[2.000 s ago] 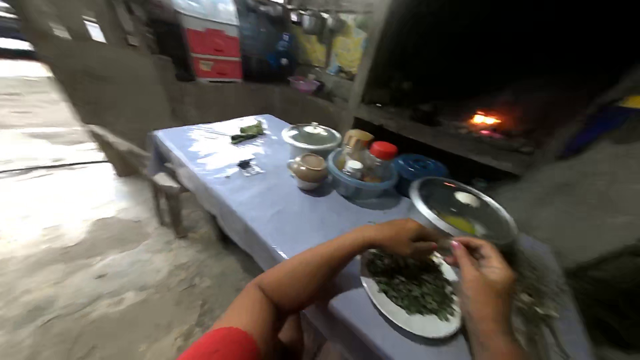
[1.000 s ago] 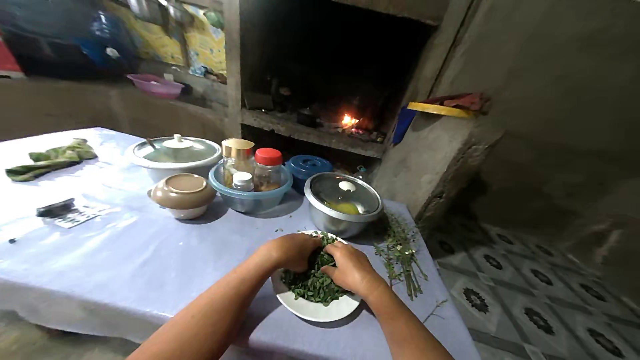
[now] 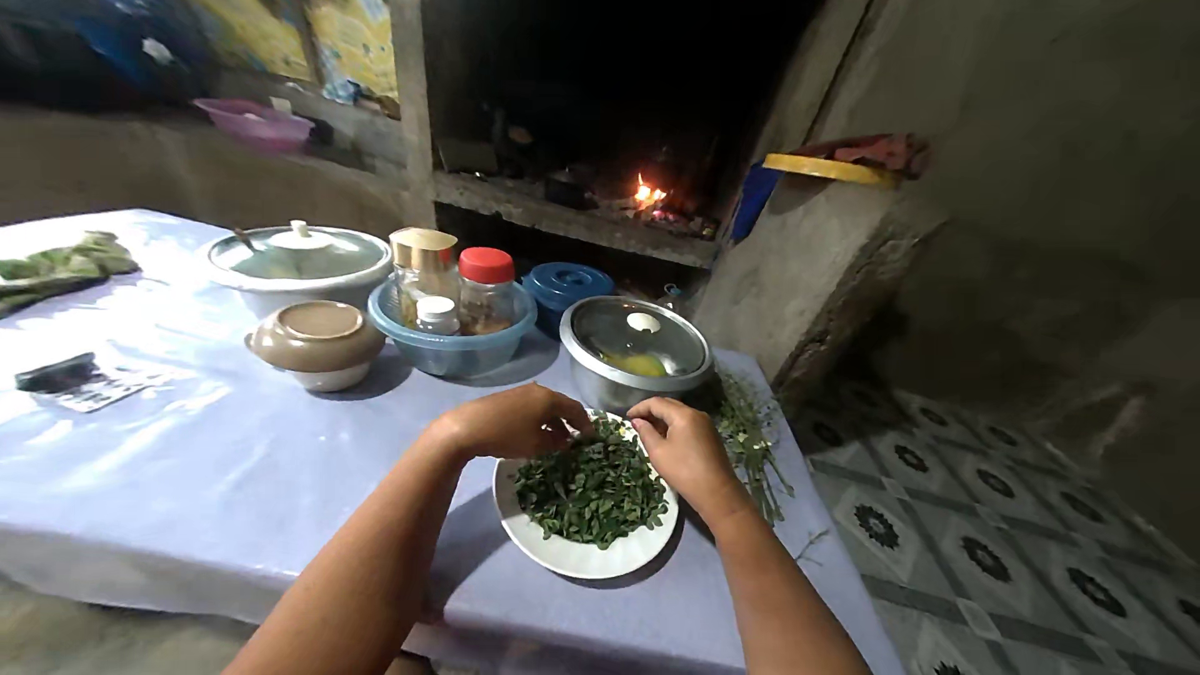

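A white plate (image 3: 588, 561) heaped with small green leaves (image 3: 595, 492) lies near the table's front edge. Over the heap's upper left bends my left hand (image 3: 525, 422), its fingertips at the leaves; whether it grips any is hidden. My right hand (image 3: 682, 445) is at the plate's upper right, thumb and index finger close together near a tiny yellowish bit; a firm hold cannot be made out. Just behind the plate stands a metal pot with a glass lid (image 3: 640, 342). Stripped green stems (image 3: 755, 441) lie to the right of the plate.
On the cloth-covered table (image 3: 234, 478) stand a brown-lidded bowl (image 3: 319, 342), a blue basin (image 3: 455, 352) holding jars, a blue lidded container (image 3: 565, 286) and a large lidded pot (image 3: 298, 262). A green cloth (image 3: 70, 262) lies at left. Behind, a fire (image 3: 649, 194) burns in a concrete hearth.
Both hands were down in the leaves a second ago; now they are raised at the plate's far side, farther apart. The view has swung right since the earliest frame.
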